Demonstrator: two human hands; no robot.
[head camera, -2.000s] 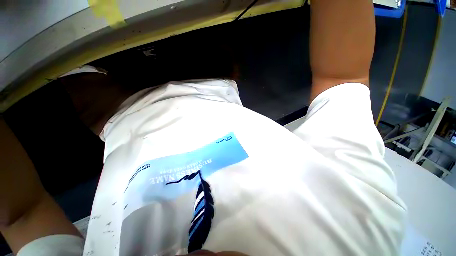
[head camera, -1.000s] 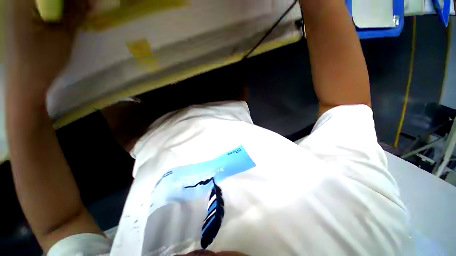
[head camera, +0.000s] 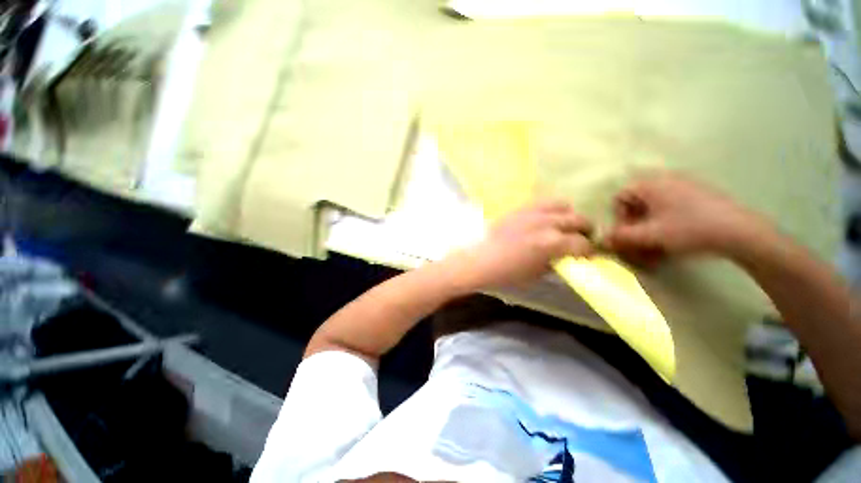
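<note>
A large khaki panel (head camera: 727, 113) lies across the bench, with its near part hanging over the front edge. A strip of its brighter yellow reverse (head camera: 628, 316) is turned up near my body. My left hand (head camera: 538, 243) grips the panel at the fold, with its fingertips at the top of the yellow strip. My right hand (head camera: 675, 219) is just to the right, fingers curled, close to my left fingertips and over the panel. The picture is blurred. Whether my right fingers hold a tool or a small piece cannot be seen.
More khaki panels (head camera: 330, 113) with cut edges lie to the left. A white board (head camera: 430, 212) shows between them and the worked panel. The bench edge runs below. A light frame and bin (head camera: 222, 396) stand at the lower left.
The view has swung from my shirt and the taped board edge to the bench top. Both hands now show, close together at the khaki panel; before, mostly my arms were seen.
</note>
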